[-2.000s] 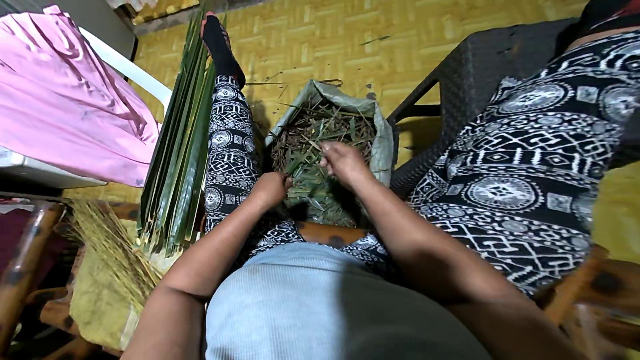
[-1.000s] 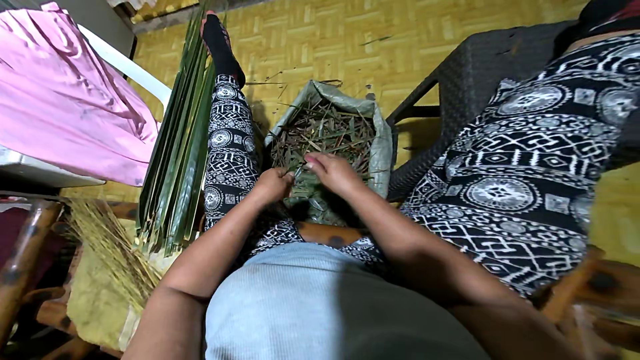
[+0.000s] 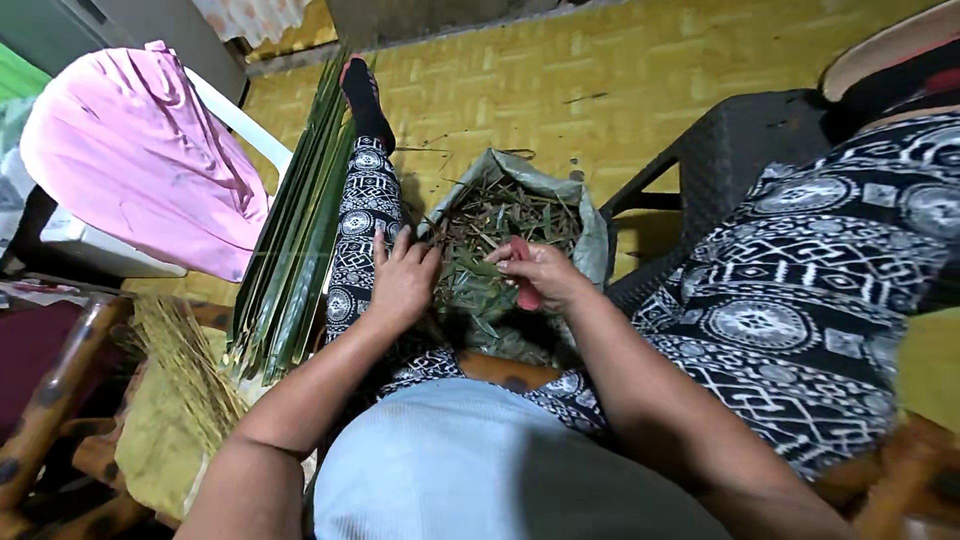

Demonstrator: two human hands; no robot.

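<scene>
My right hand (image 3: 544, 276) is closed on a small red-handled tool (image 3: 523, 271), perhaps a knife; its blade cannot be made out. Bits of green leaf (image 3: 484, 268) show at its fingertips. My left hand (image 3: 407, 277) rests with fingers spread at my patterned trouser leg (image 3: 369, 210), with nothing seen in it. Beyond and between the hands stands a pale woven sack (image 3: 592, 232), its mouth wide, full of green and brown leaf scraps (image 3: 517, 214). Long green palm leaflets (image 3: 296, 255) lie in a bundle along the outer side of that leg.
A bundle of thin yellowish leaf ribs (image 3: 184, 360) lies on a yellow cloth (image 3: 150, 450) at the left. Behind it is a white chair draped with pink cloth (image 3: 150, 157). A dark plastic woven-pattern chair (image 3: 739, 150) supports my other leg at the right.
My hands were together over the sack one second ago. Now they are apart, the left one moved left onto the leg with its fingers spread.
</scene>
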